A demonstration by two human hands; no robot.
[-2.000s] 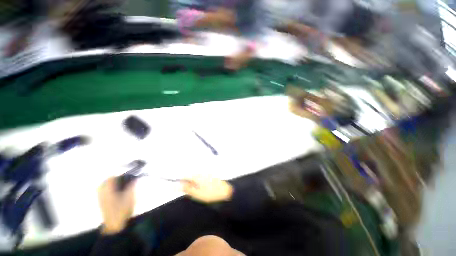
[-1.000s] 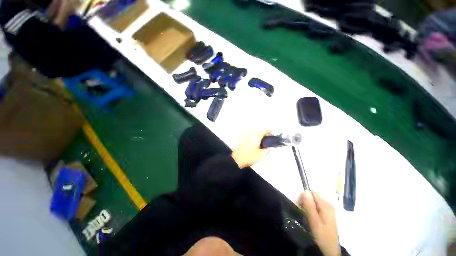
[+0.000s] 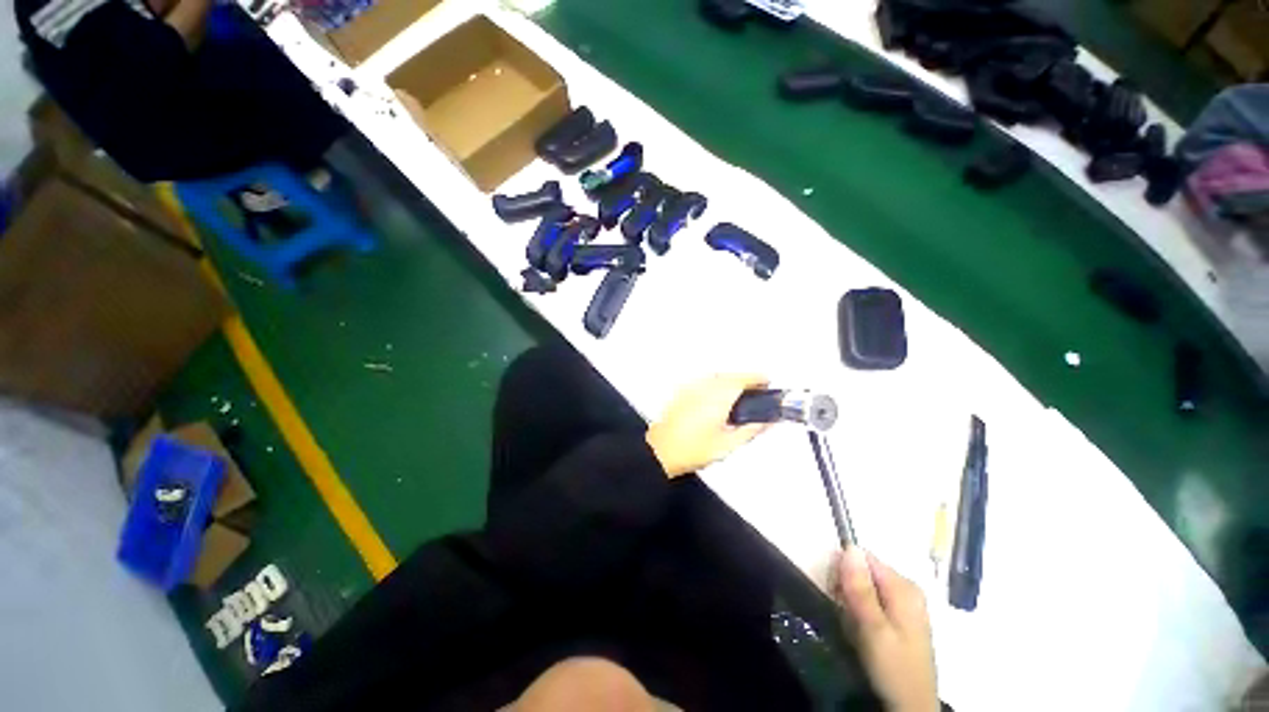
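My left hand (image 3: 703,424) holds a small black device housing (image 3: 756,406) over the white bench. My right hand (image 3: 885,612) grips the handle of a hammer (image 3: 832,487). The silvery hammer head is at the right end of the housing, touching it or just above it; I cannot tell which. A black case (image 3: 873,330) lies behind the hammer. A dark utility knife (image 3: 970,515) lies to its right, beside a thin pale yellow piece (image 3: 942,534). My left fingers hide part of the housing.
Several blue-trimmed housings (image 3: 612,223) lie in a pile at the left by an open cardboard carton (image 3: 480,104). Beyond the bench runs a green conveyor belt (image 3: 835,153) with black housings. A blue stool (image 3: 278,223) and a seated person are at upper left.
Since one second ago, the view has shifted slightly and become sharper. The hands, housing and hammer keep nearly the same arrangement. Two seconds ago the view pointed further right and was blurred.
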